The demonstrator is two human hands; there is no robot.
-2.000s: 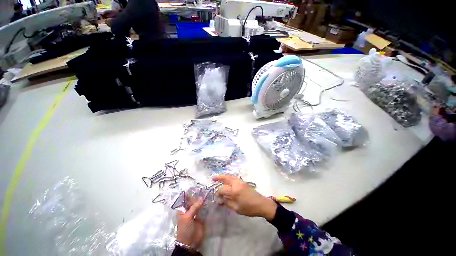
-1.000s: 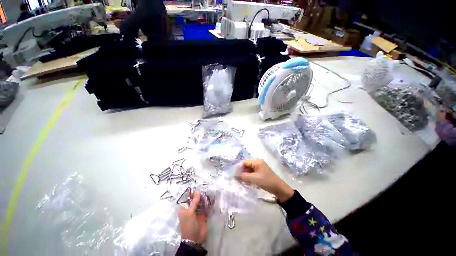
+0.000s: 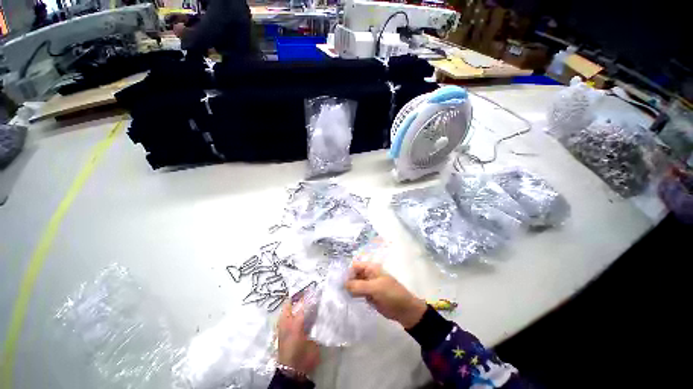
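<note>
My right hand (image 3: 380, 292) pinches the edge of a small clear poly bag (image 3: 342, 308), which hangs between my hands. My left hand (image 3: 295, 342) is at the bag's left side, with part of a metal hook at its fingertips. A loose pile of metal hooks (image 3: 266, 283) lies just beyond my left hand. Behind it, a large clear poly bag of hardware (image 3: 330, 216) lies on the table. The small bag's contents are too blurred to tell.
Empty plastic wrappers (image 3: 118, 319) lie at the left. A yellow-and-red tool (image 3: 442, 305) is right of my right hand. Full hardware bags (image 3: 456, 220) lie below a desk fan (image 3: 433, 137). An upright poly bag (image 3: 330, 137) stands against black fabric (image 3: 258, 121). A person (image 3: 220, 30) is behind.
My right hand has moved slightly left and down with the clear bag, now between both hands. The hook that lay below the hands is no longer visible. More hooks show in the pile.
</note>
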